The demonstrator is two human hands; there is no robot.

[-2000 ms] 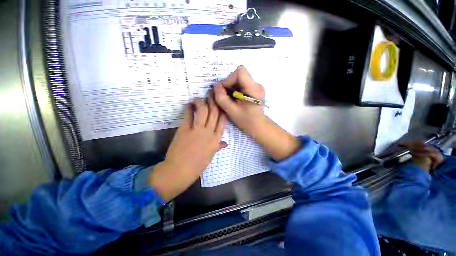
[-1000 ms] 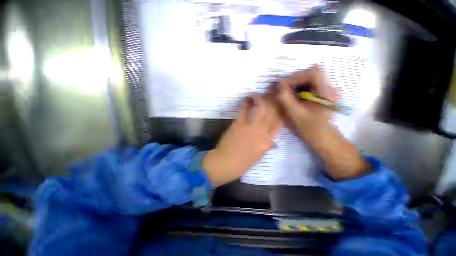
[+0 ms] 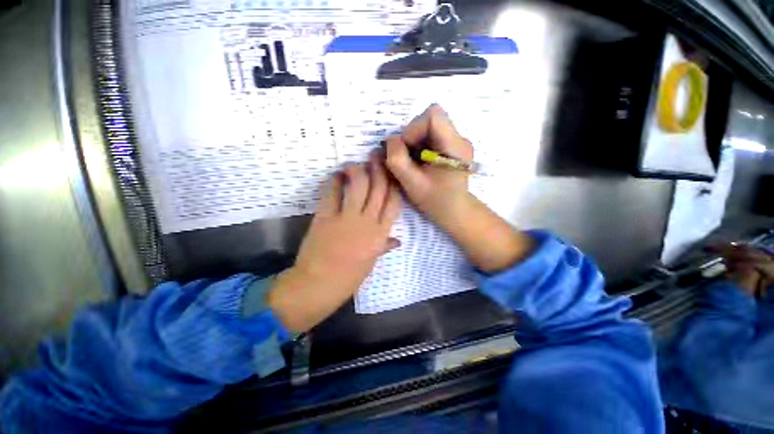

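A white record form (image 3: 416, 263) with dense ruled rows lies under the silver-and-dark clip of a blue-edged clipboard (image 3: 501, 45). My right hand (image 3: 431, 165) holds a yellow-and-black pen (image 3: 445, 160), its writing end at the form's upper left rows, partly hidden by the fingers. My left hand (image 3: 344, 233) lies flat on the form's left part with nothing in it, fingers slightly apart, its fingertips close to my right hand. A larger printed sheet (image 3: 229, 169) with a black part silhouette lies left of the form.
Right of the clipboard, a black box (image 3: 594, 106) has white paper and a yellow tape roll (image 3: 681, 97) at it. Another white sheet (image 3: 698, 212) lies farther right. Another person's hands (image 3: 747, 263) and blue sleeves are at the right edge. A metal rail and chain-like track run along the left and front.
The view swung and came back, shifting the whole scene in the picture. My right hand keeps the pen on the form. My left hand stays on the form.
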